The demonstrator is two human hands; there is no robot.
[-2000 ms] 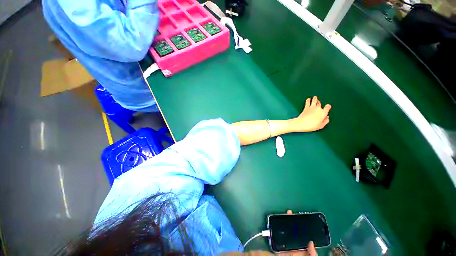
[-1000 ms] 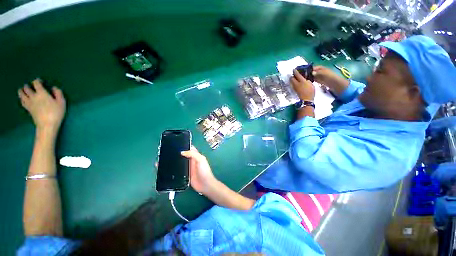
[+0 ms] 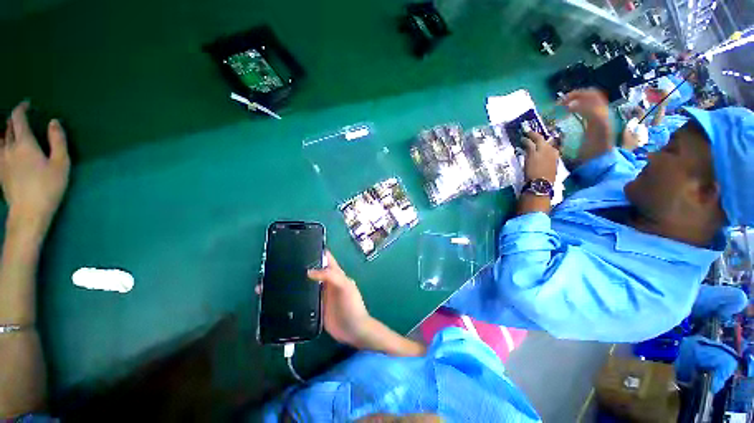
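My right hand (image 3: 341,299) holds a smartphone (image 3: 292,282) upright in the picture, low in the middle, with the thumb on its dark screen. A white charging cable (image 3: 289,362) runs from its bottom edge. My left hand (image 3: 33,169) lies on the green mat at the far left, fingers apart and empty, partly at the picture's edge. A green circuit board (image 3: 254,69) sits in a black holder (image 3: 288,59) at the upper left, away from both hands. A thin white piece (image 3: 255,105) lies against the holder's lower side.
A white rounded strip (image 3: 102,280) lies between my hands. A pack of small metal parts (image 3: 379,216), filled packs (image 3: 450,163) and clear plastic trays (image 3: 446,259) lie right of the phone. Another black unit (image 3: 424,28) stands further back. A person in blue (image 3: 595,240) works at the right.
The view has swung from the pink tray side toward the neighbour on the right. In the last second my left hand has shifted further toward the left edge. The phone stays in my right hand.
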